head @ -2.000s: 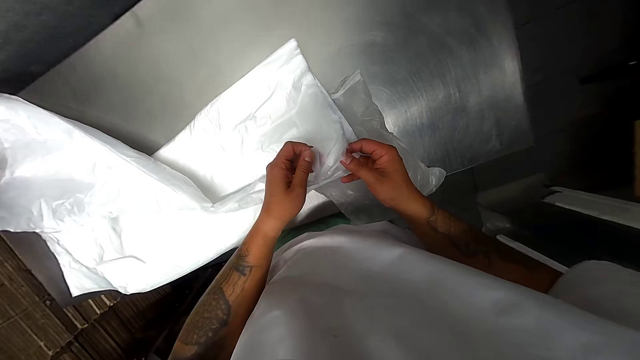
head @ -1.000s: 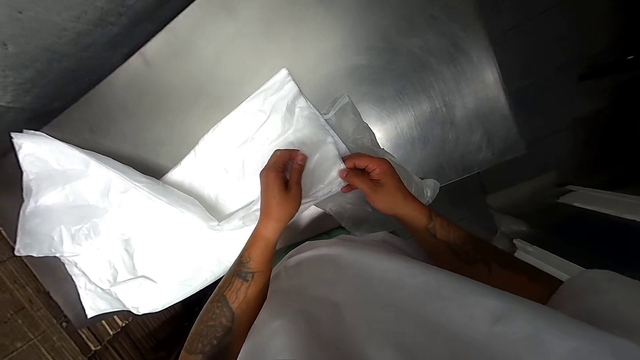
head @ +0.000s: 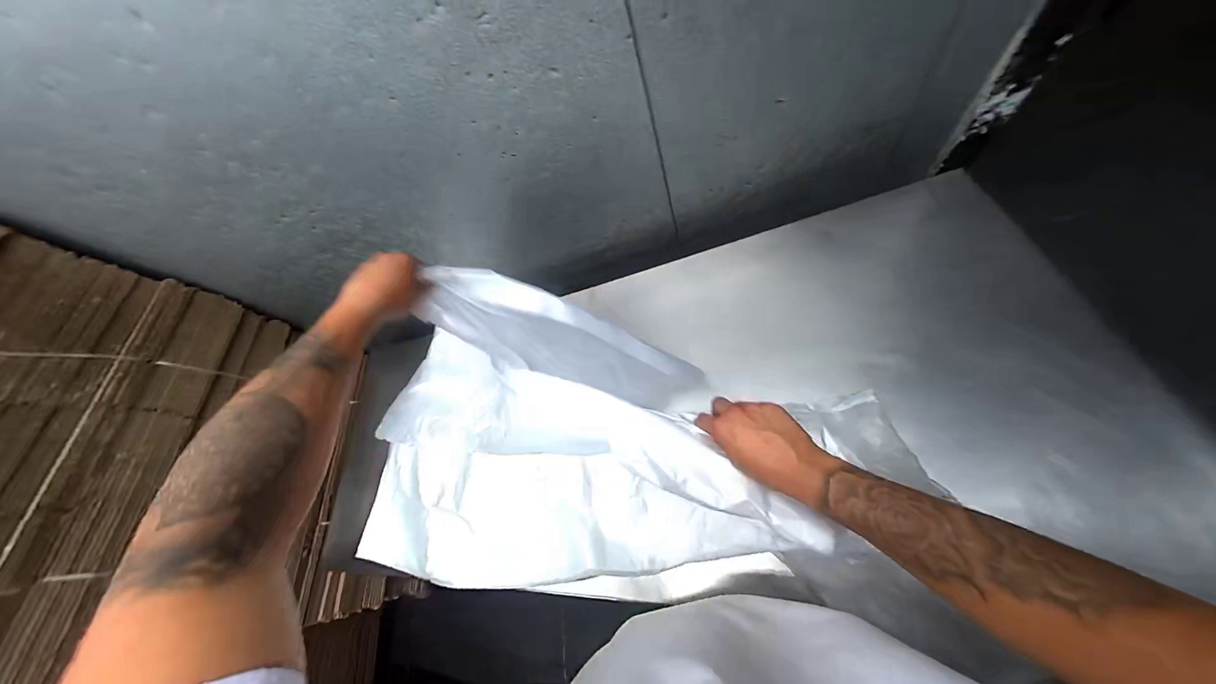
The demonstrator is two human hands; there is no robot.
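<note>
A large white plastic or woven sack [head: 570, 503] lies spread and creased over the metal table. My left hand [head: 383, 283], slightly blurred, grips its raised upper left corner near the wall. Farther right, my right hand [head: 760, 439] holds the sack's edge low over the table, fingertips pinched on it. Beyond that hand and partly under its wrist lies a clear plastic liner [head: 864, 432], wrinkled. My fingers hide the exact spots where the material is gripped.
A grey wall [head: 427, 123] with a vertical seam rises behind the metal table [head: 950, 313]. Tied stacks of flattened cardboard [head: 104, 399] stand at the left. White cloth [head: 760, 646] covers my lap or front at the bottom.
My left hand has moved away from my right hand to the sack's far left corner and lifts it. The sack is spread wider. The view has swung left toward the wall and cardboard.
</note>
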